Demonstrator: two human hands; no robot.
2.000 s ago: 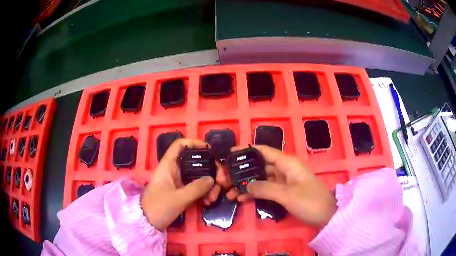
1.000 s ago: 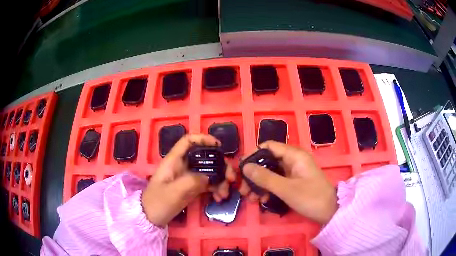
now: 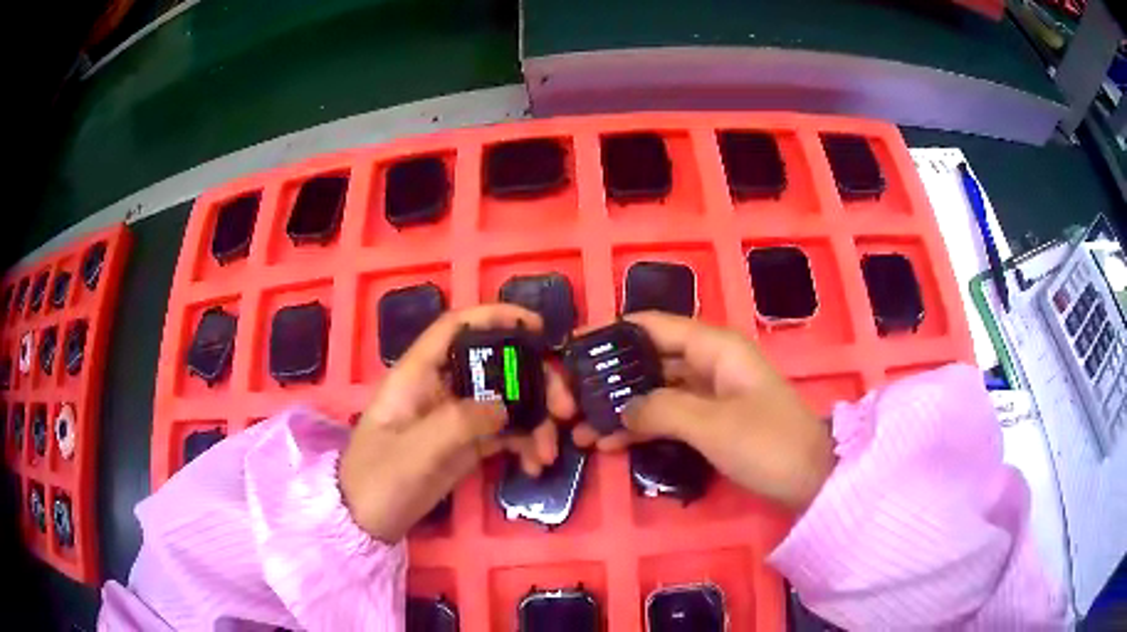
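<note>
My left hand (image 3: 426,426) holds a black strapless smartwatch (image 3: 498,374), its screen showing white text and a green block. My right hand (image 3: 723,414) holds a second smartwatch (image 3: 612,374), its screen dark with white menu lines; my thumb rests on its lower part. Both are held side by side, face up, above the red compartment tray (image 3: 470,262). Pockets of the tray hold several more smartwatches with dark screens. One below my hands (image 3: 541,484) has a pale reflection. Parts of the tray are hidden by my hands and pink striped sleeves.
A second red tray (image 3: 109,370) with watches lies at the left edge. A raised dark green shelf (image 3: 791,35) with metal edging stands ahead. At the right are papers, a blue pen (image 3: 980,212), a green-edged clipboard (image 3: 996,324) and a calculator (image 3: 1088,333).
The left watch's screen has changed from menu lines to white text with a green block. The right watch, tilted and partly covered a second ago, faces up again with a list. The view has shifted slightly.
</note>
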